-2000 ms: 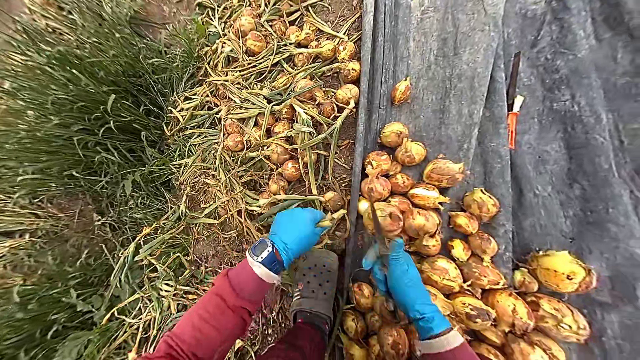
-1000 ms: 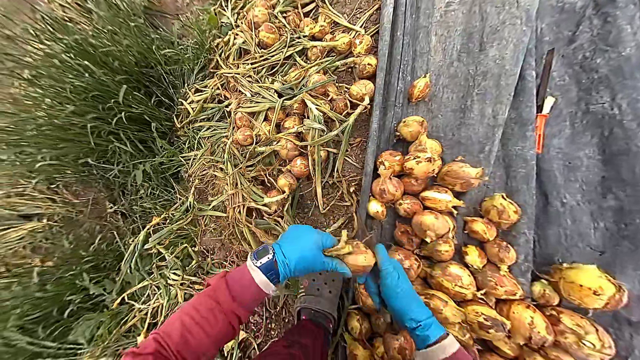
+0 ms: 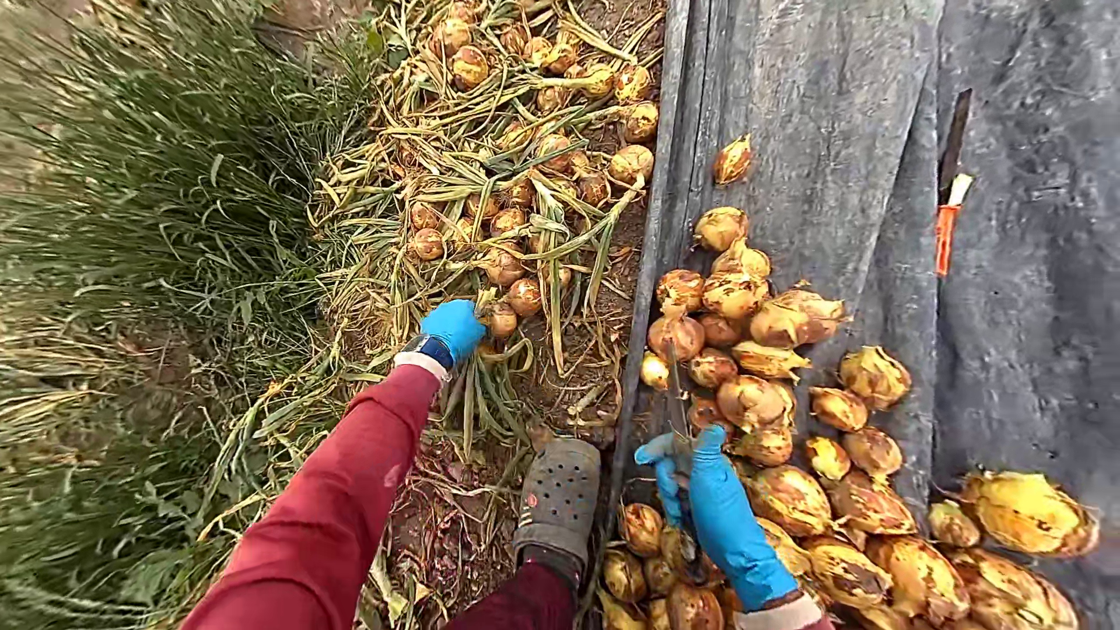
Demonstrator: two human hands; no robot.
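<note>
My left hand (image 3: 454, 329), in a blue glove, reaches over the ground at the edge of the pile of untrimmed onions and is closed around dried leaves beside an onion (image 3: 502, 320). My right hand (image 3: 713, 503), also gloved in blue, holds a knife (image 3: 675, 394) with its blade pointing up and away, over the trimmed onions (image 3: 755, 401) on the grey fabric sheet (image 3: 831, 131). Part of the knife's handle is hidden by the fingers. Long withered leaves hang below my left hand.
A second knife with an orange handle (image 3: 946, 238) lies on the sheet at the right. Tall green grass (image 3: 175, 175) borders the onion row on the left. My foot in a grey clog (image 3: 558, 499) stands on the soil next to the sheet's edge (image 3: 643, 332).
My left hand has let go of the onion it held near my right hand and moved left and forward to the pile on the ground. My right hand stays over the sheet.
</note>
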